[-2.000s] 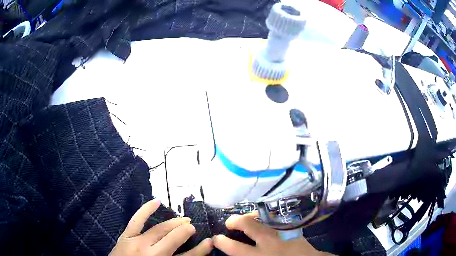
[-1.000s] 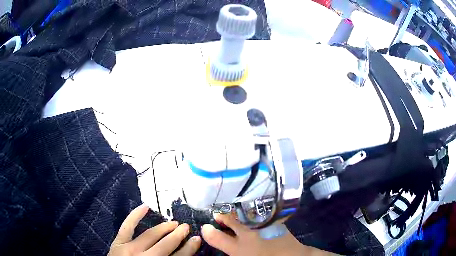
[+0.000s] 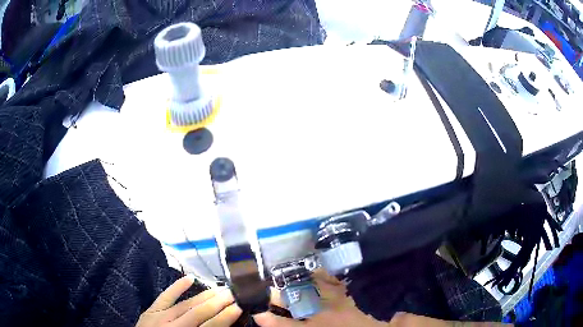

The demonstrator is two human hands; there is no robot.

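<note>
A dark checked fabric panel (image 3: 77, 236) spreads left of the white sewing machine (image 3: 319, 147) and runs under its head. My left hand (image 3: 192, 310) is at the bottom edge of the picture, its fingertips holding the cloth beside the needle area. My right hand (image 3: 332, 306) is just right of it, holding the cloth from the other side; its fingertips are partly hidden by the metal take-up lever guard (image 3: 246, 274) and a small grey cylinder (image 3: 302, 300). The machine head hides the needle and presser foot. Both hands are cut off by the lower edge.
More dark cloth (image 3: 256, 29) lies behind the machine. A grey ribbed knob (image 3: 180, 48) stands on the head. A black band (image 3: 479, 115) wraps the arm, with fringe-like strips (image 3: 527, 230) hanging down. Black-handled scissors (image 3: 509, 281) lie at lower right. A thread cone (image 3: 415, 22) stands behind.
The view has shifted, so the machine head appears further left and covers more of the needle area. Both hands stay together at the cloth, now lower and more hidden.
</note>
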